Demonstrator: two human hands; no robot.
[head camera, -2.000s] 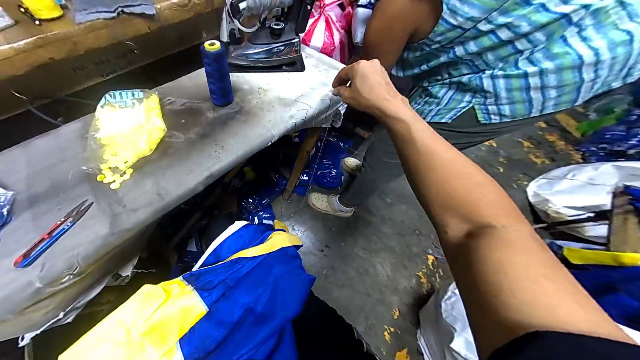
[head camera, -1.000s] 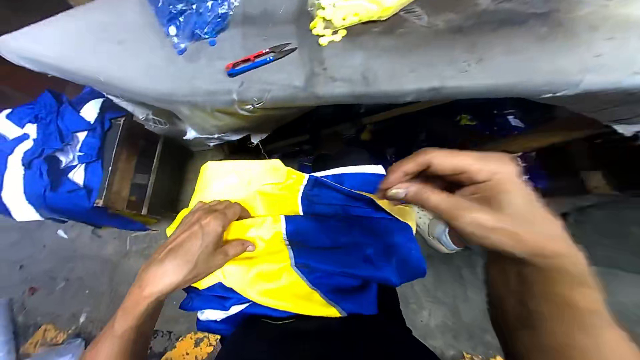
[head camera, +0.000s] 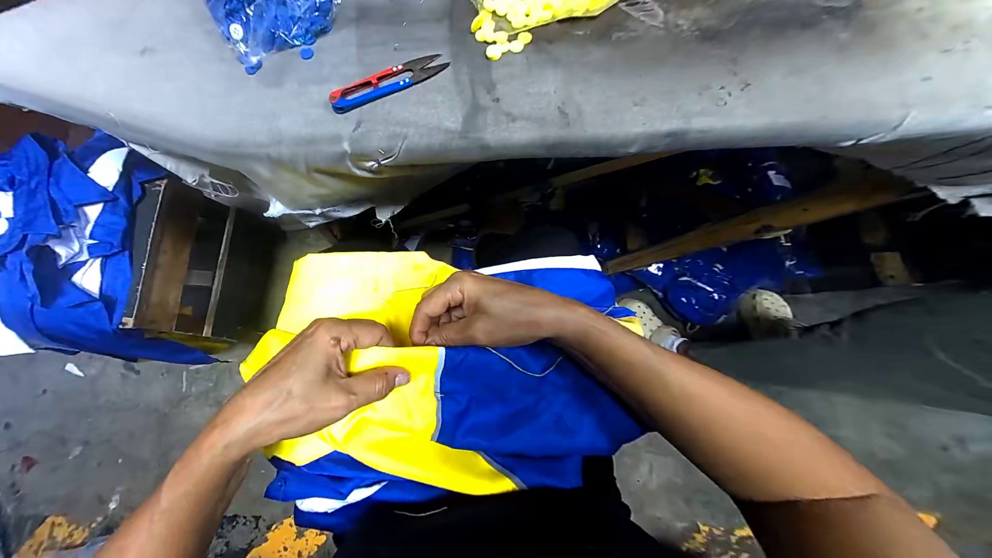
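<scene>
Across my lap lies a yellow and blue garment (head camera: 511, 395) with grey piping and white strips. My left hand (head camera: 325, 384) grips the upper edge of its yellow panel, the thumb on top and the fingers behind the cloth. Close to its right, my right hand (head camera: 488, 310) has its fingertips pinched together at the same edge; whether a needle is between them cannot be seen. A light thread (head camera: 531, 373) curves over the blue panel below my right wrist. Thread snips (head camera: 387, 81) with red and blue handles lie on the cloth-covered table.
The grey table cover (head camera: 659, 101) spans the top, holding a bag of blue buttons (head camera: 271, 23) and a bag of yellow buttons (head camera: 542, 9). At left, blue and white garments (head camera: 70, 248) drape over a wooden crate (head camera: 167, 260). Wooden braces (head camera: 767, 225) and blue plastic bags (head camera: 697, 287) are under the table.
My right hand, near another person two seconds ago, has come to the garment and now meets its yellow edge beside my left hand. The view has swung down and left.
</scene>
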